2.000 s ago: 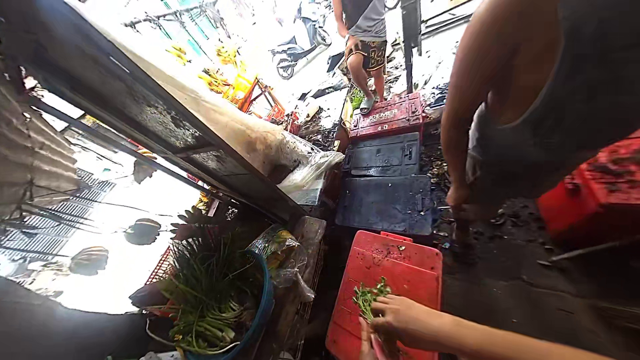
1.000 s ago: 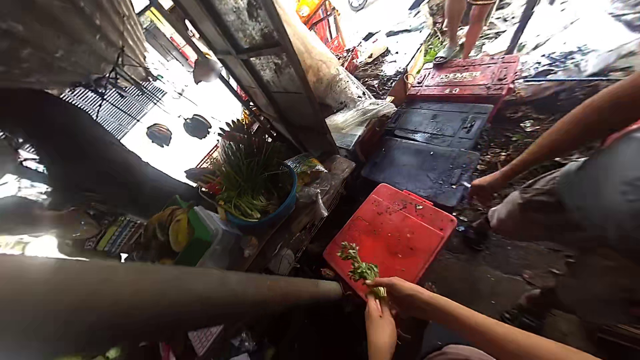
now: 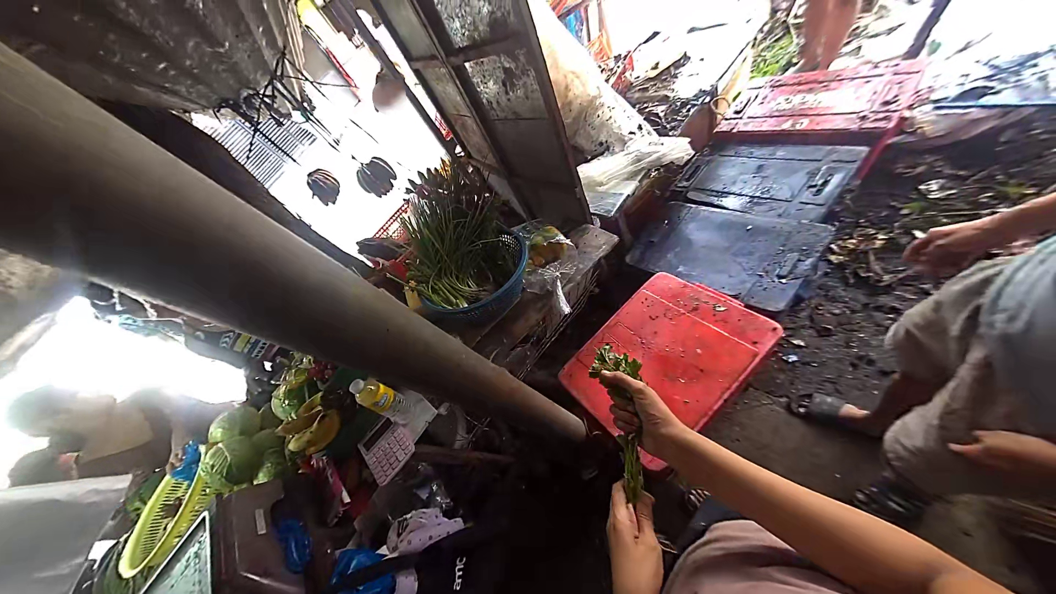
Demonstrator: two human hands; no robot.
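A bunch of leafy green vegetables (image 3: 617, 363) is held upright between both hands, near the close edge of a red plastic crate lid (image 3: 689, 334). My right hand (image 3: 648, 412) is closed around the upper stems, just below the leaves. Lower down, my left hand (image 3: 634, 536) grips the stem ends between thumb and fingers. The red lid bears scattered dark scraps. Parts of the fingers on the far side of the bunch are hidden.
A thick pole (image 3: 330, 280) slants across the left. Beyond it stands a blue basket (image 3: 495, 307) of long greens. Dark crate lids (image 3: 734, 252) lie past the red one. A seated person's hand (image 3: 957, 246) is at right. Cabbages (image 3: 235, 445) and a calculator (image 3: 388, 452) are at lower left.
The view has swung left, bringing the cabbages and calculator into clear sight. My right hand has moved up the bunch and is now apart from my left hand, which stays at the stem ends.
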